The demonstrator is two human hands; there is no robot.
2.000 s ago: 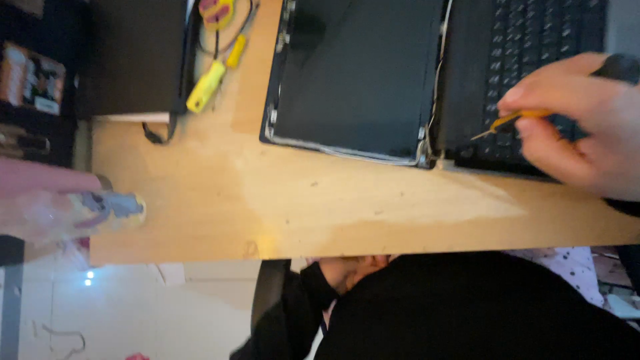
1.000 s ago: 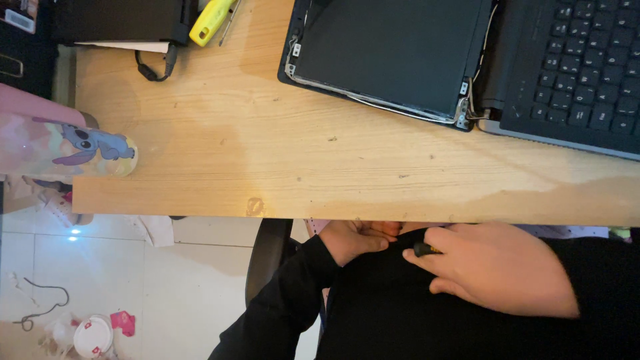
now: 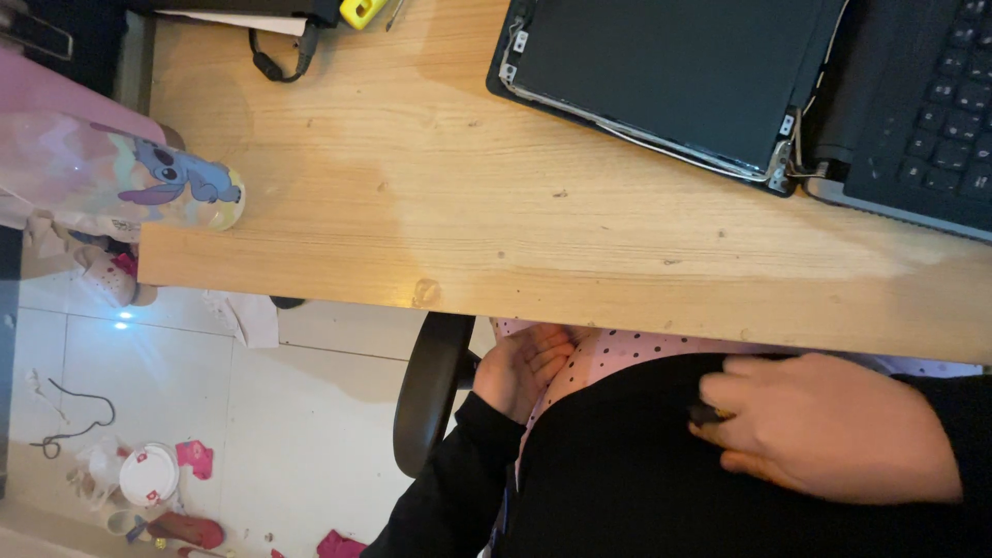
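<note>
My left hand (image 3: 527,368) rests palm up on the spotted pink cloth over my lap, below the table edge, fingers loosely curled and nothing visible in it. Blurred, my right hand (image 3: 837,426) is in front of my black top, its fingers bent. A black ring-like thing (image 3: 707,412) shows at a finger, with a small orange patch beside it; whether the hand holds a tool is unclear. On the table lies an opened laptop, its bezel off, showing the screen panel (image 3: 659,70), hinge (image 3: 781,159), thin cables and keyboard (image 3: 953,116).
A yellow tool handle (image 3: 360,11) and a black cable connector (image 3: 271,66) lie at the table's far side. A cartoon-printed bottle or tumbler (image 3: 178,178) lies at the left edge. The chair's armrest (image 3: 426,395) stands beside my left arm. Shoes and litter are on the tiled floor.
Two seconds ago my right hand held a small orange-handled screwdriver over the keyboard; it has since moved down in front of my body. My left hand now shows its palm. The view has shifted.
</note>
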